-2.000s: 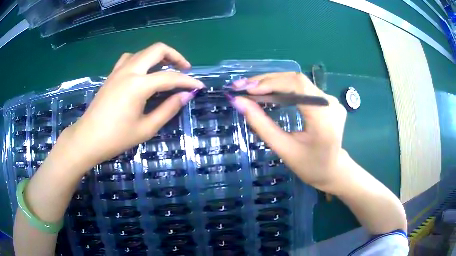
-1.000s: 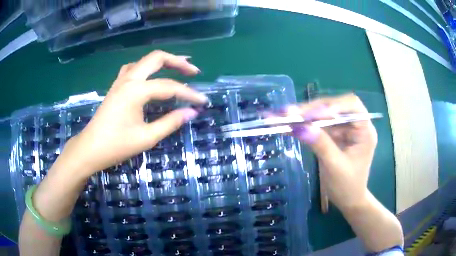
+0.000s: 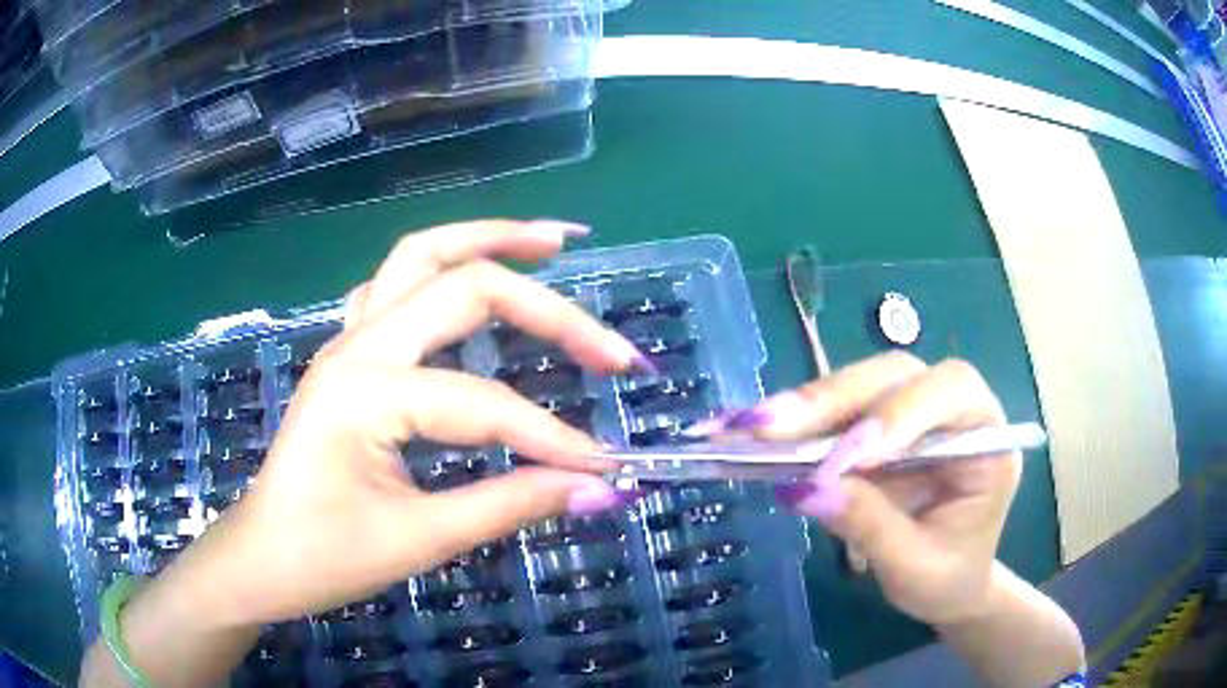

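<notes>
The clear blister tray (image 3: 754, 403) lies in front of me, with round black parts (image 3: 588, 621) standing on edge in its pockets. My right hand (image 3: 915, 477) holds silver tweezers (image 3: 974, 441) over the tray's right part, tips pointing left. My left hand (image 3: 404, 444) is above the tray. Its thumb and index finger meet at the tweezer tips. Whether a small thing is pinched there is hidden by the fingers. The other left fingers are spread.
A loose round part (image 3: 898, 319) lies on the green mat, right of the tray. A brush (image 3: 806, 303) lies between them, partly behind my right hand. A cardboard sheet (image 3: 1076, 336) is at right. Stacked filled trays (image 3: 404, 101) stand at the back left.
The tweezers have moved down and their tips now meet my left fingertips. My left thumb and index finger have come together. The view has shifted, showing more of the stacked trays.
</notes>
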